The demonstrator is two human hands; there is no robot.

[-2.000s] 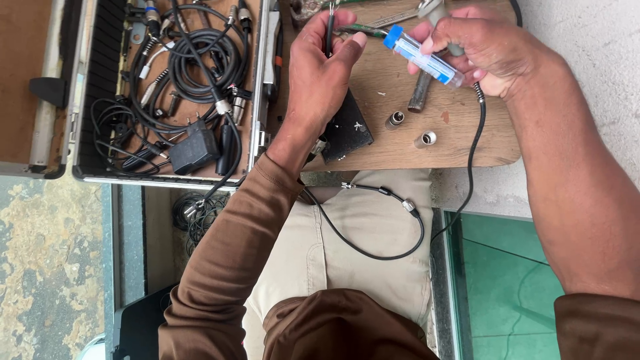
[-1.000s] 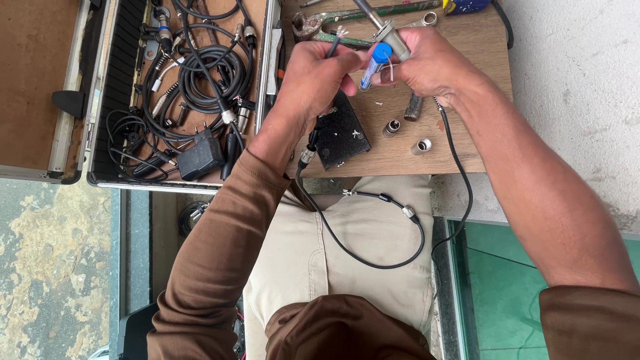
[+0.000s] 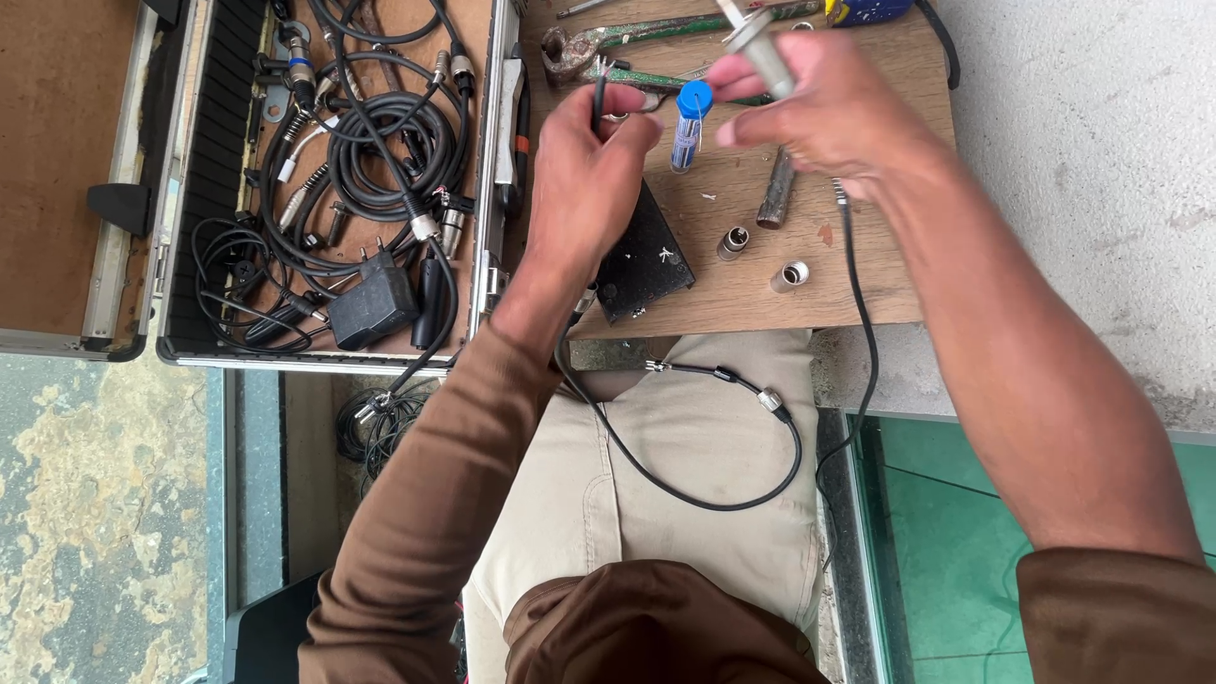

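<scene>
My left hand (image 3: 594, 171) pinches a black cable (image 3: 598, 103) whose stripped wire ends point up. My right hand (image 3: 817, 114) holds a soldering iron by its pale handle (image 3: 760, 52), tip out of view at the top; its cord hangs down to the right. Between the hands stands a clear solder tube (image 3: 686, 142) with a blue cap, a thin strand of solder coming out of it; no fingers clearly grip it. Two metal connector shells (image 3: 732, 243) (image 3: 789, 276) are on the wooden board. A black cable with a metal connector (image 3: 770, 400) loops over my lap.
An open case (image 3: 489, 142) at the left holds coiled cables (image 3: 399, 157) and a black power adapter (image 3: 373, 302). On the wooden board (image 3: 883, 275) lie green-handled pliers (image 3: 665, 33), a metal tube (image 3: 777, 190) and a black block (image 3: 646, 261).
The solder tube was in my right hand two seconds ago; now it stands apart from the fingers. The soldering iron has stayed in my right hand, and the cable in my left.
</scene>
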